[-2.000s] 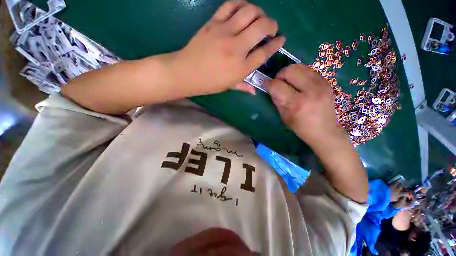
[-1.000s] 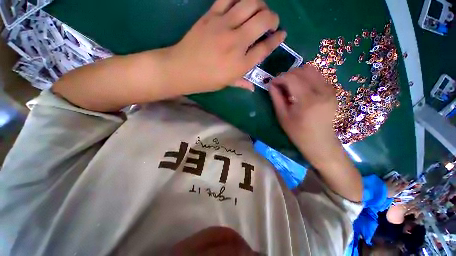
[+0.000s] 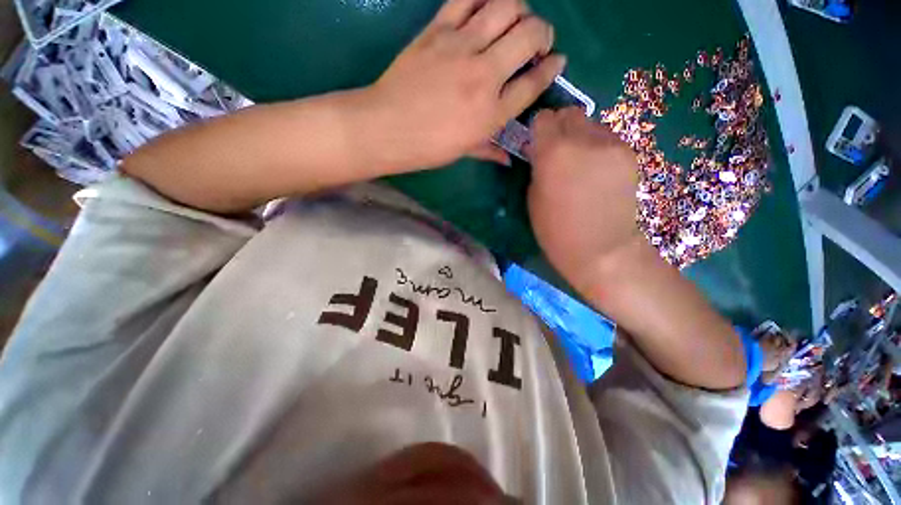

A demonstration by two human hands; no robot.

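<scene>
A white plastic housing (image 3: 516, 140) lies on the green bench in front of me, its window partly covered by my hands. My left hand (image 3: 459, 87) grips its upper left side, with fingers spread along it. My right hand (image 3: 585, 192) is bent over the middle and near end, and its fingertips are hidden, so any small part in them cannot be seen. A heap of small coppery parts (image 3: 706, 207) lies just right of my right hand.
A box with jumbled white housings (image 3: 84, 84) is at the far left, below the bench edge. A pale rail (image 3: 790, 108) runs down the right, with part-assembled units (image 3: 852, 135) beyond it. A blue piece (image 3: 568, 321) is by my shirt. Another worker's blue sleeve (image 3: 754, 367) shows lower right.
My right hand has turned and moved up over the housing, covering more of its window. My left hand stays on the housing. The units beyond the rail have changed position in view.
</scene>
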